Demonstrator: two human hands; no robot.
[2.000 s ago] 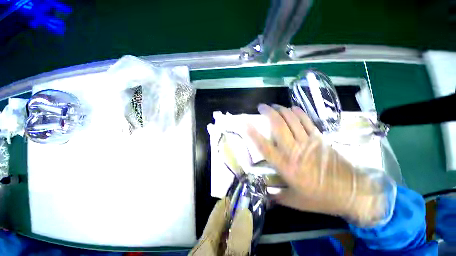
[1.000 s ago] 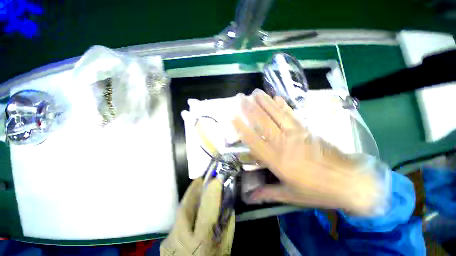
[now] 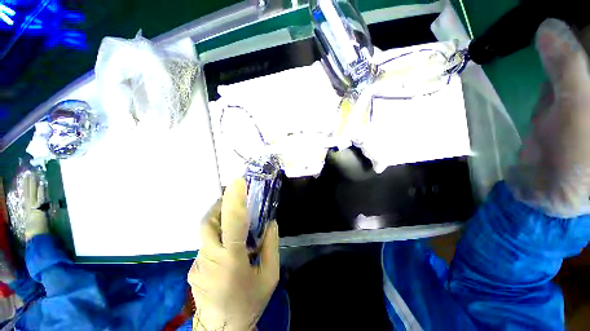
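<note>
My left hand point(image 3: 236, 265), in a cream glove, grips a silvery hollow lobe point(image 3: 262, 200) at the front edge of the fixture. A thin looped wire point(image 3: 242, 119) rises from its upper end over the white pad point(image 3: 420, 119). Another silvery lobe point(image 3: 339, 42) lies on the pad, cut off by the top edge, with clear parts and thin wires point(image 3: 414, 71) running right from it. My right hand point(image 3: 559, 123), in a translucent glove, is raised at the right edge, fingers apart, one finger overlapping the black tool point(image 3: 508, 39). Whether it touches the tool is unclear.
On the left, a white sheet point(image 3: 142, 194) bears a crumpled plastic bag point(image 3: 139, 81) with small grains and a silvery lobe point(image 3: 71, 129). Another person's gloved hand point(image 3: 33, 207) is by clear parts at far left. The fixture's black base point(image 3: 401, 197) lies in front.
My right hand has left the pad and moved right and up beside the black tool. My left hand still holds the lobe. The view has tilted and shifted.
</note>
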